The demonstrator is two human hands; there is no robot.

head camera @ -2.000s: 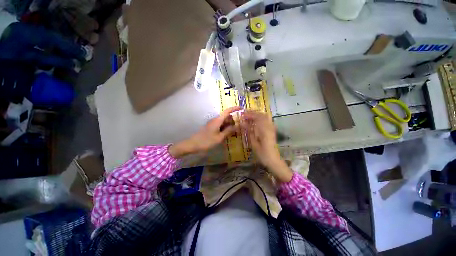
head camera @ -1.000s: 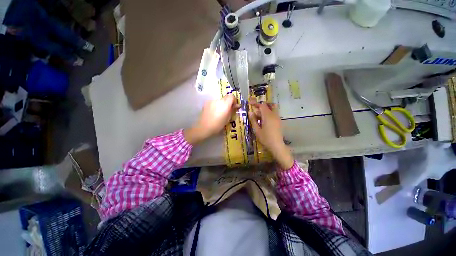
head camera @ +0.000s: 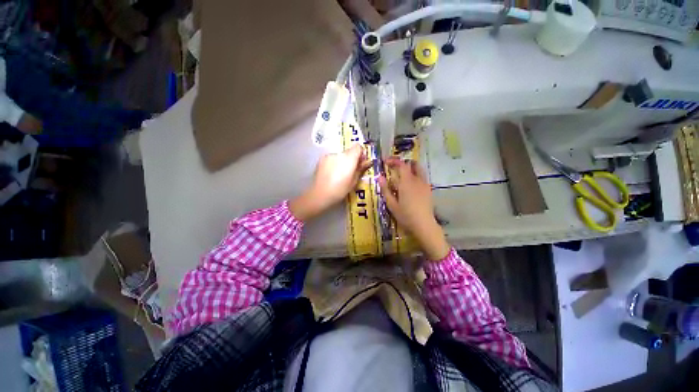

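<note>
My left hand and my right hand are close together at the needle area of the white sewing machine. The fingers of both hands are bent towards the shiny metal plate between two bands of yellow tape. Whether the fingertips hold anything is too small and blurred to tell. The lit lamp glows just above my left hand. A brown strip lies flat on the machine bed, right of my right hand.
A large brown cloth panel lies back left on the table. Yellow-handled scissors lie on the right of the bed. A blue basket stands low left. Small brown pieces and a bottle are on a white surface lower right.
Both hands came in closer at the needle area between the first and second earlier frames, and have since stayed nearly in place. The view has shifted slightly.
</note>
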